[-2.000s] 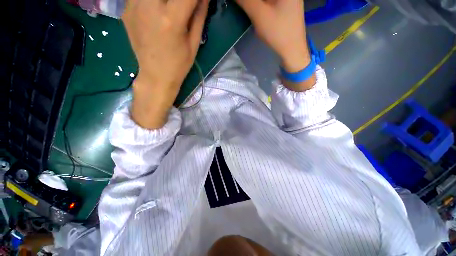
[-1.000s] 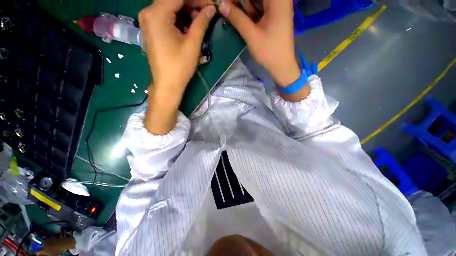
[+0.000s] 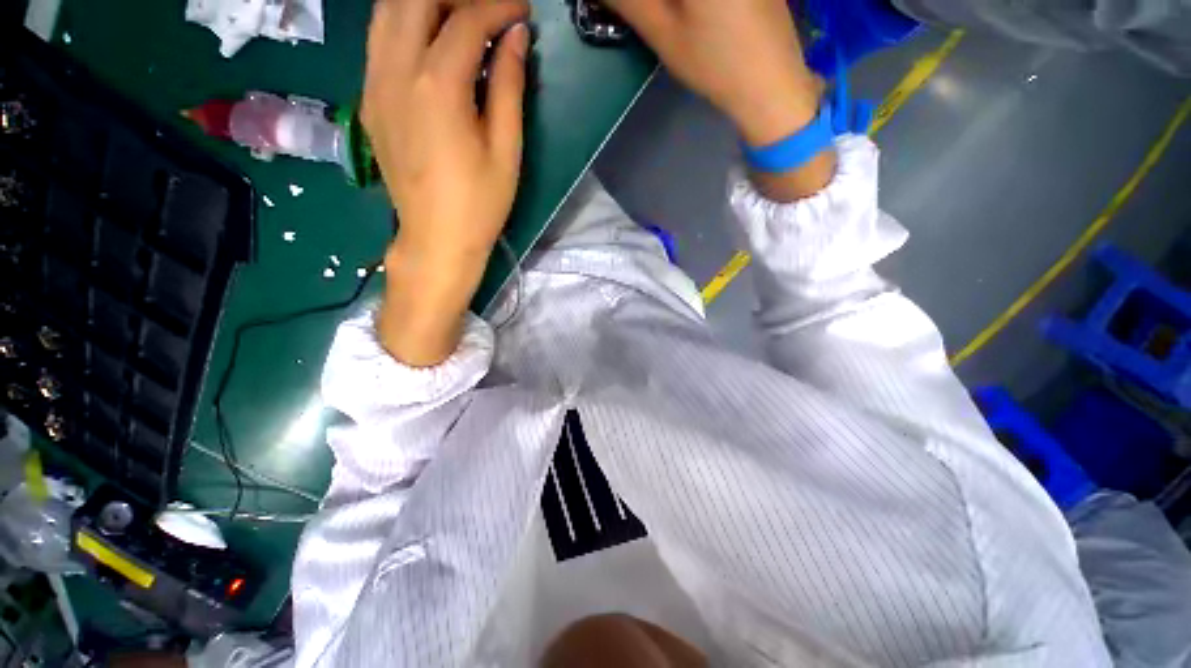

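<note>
My left hand (image 3: 444,144) is at the top centre over the green mat, fingers curled and thumb against them. A small dark piece (image 3: 491,63) shows between thumb and fingers, mostly hidden. My right hand (image 3: 731,59), with a blue wrist band, reaches in from the right; its fingertips are cut off by the top edge. A black rounded unit with a shiny rim (image 3: 601,21) is beside the right fingers, partly out of the picture; I cannot tell whether they touch it. A syringe with red contents (image 3: 290,127) lies left of my left hand.
A black blister tray (image 3: 137,261) fills the left side, with units in some pockets. White tissue (image 3: 257,18) and white specks lie on the mat. A thin black cord runs to my left wrist. A black bench unit (image 3: 157,561) glows red. Blue stools (image 3: 1136,320) stand at the right.
My hands have moved apart from their close position a second ago. The black unit now shows between them at the top edge, and more of the syringe and tissue are in view.
</note>
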